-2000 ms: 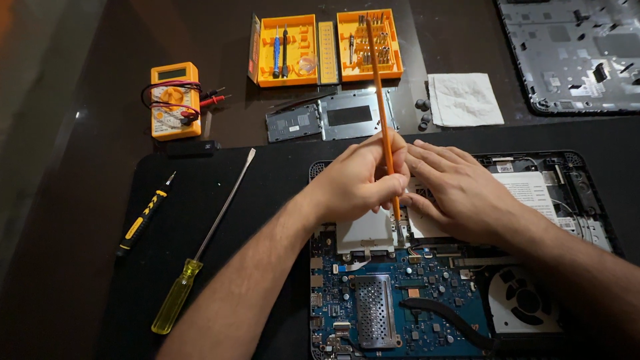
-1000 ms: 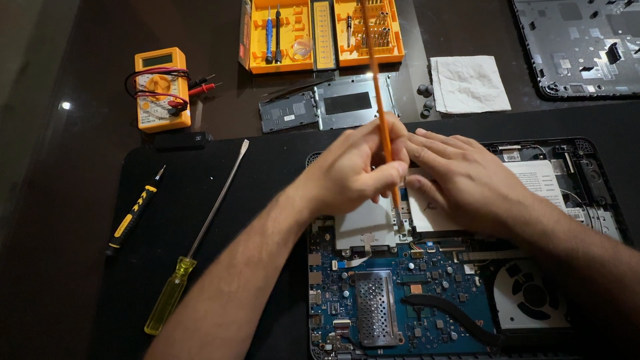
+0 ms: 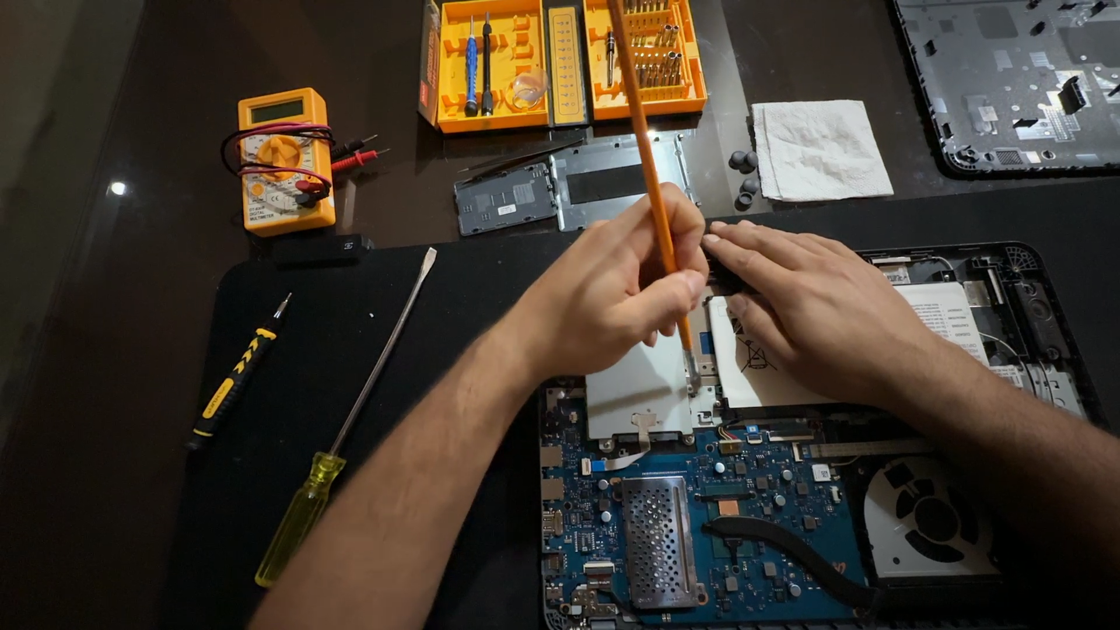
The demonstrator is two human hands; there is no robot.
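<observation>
My left hand (image 3: 617, 293) grips a thin orange-handled brush (image 3: 654, 188) like a pen. The brush's tip is down in the gap between the silver drive bay cover (image 3: 639, 394) and the white laptop battery (image 3: 744, 381). My right hand (image 3: 814, 306) lies palm down over the battery, fingers pointing left and slightly spread, holding nothing that I can see. Below both hands lies the opened laptop's blue motherboard (image 3: 770, 490), with a perforated metal shield (image 3: 658, 542), a black heat pipe (image 3: 787, 547) and a cooling fan (image 3: 927, 516).
Left on the black mat are a yellow-handled flat screwdriver (image 3: 302, 521) and a small black-and-yellow screwdriver (image 3: 236, 381). Behind stand a yellow multimeter (image 3: 287, 166), an orange tool case (image 3: 490, 66), metal covers (image 3: 612, 179), rubber feet (image 3: 744, 162), a folded paper towel (image 3: 822, 149) and the laptop's bottom cover (image 3: 1015, 87).
The brush's handle leans further left at its top than two seconds ago, with its tip in the same gap. My right hand stays on the battery. The view has shifted slightly.
</observation>
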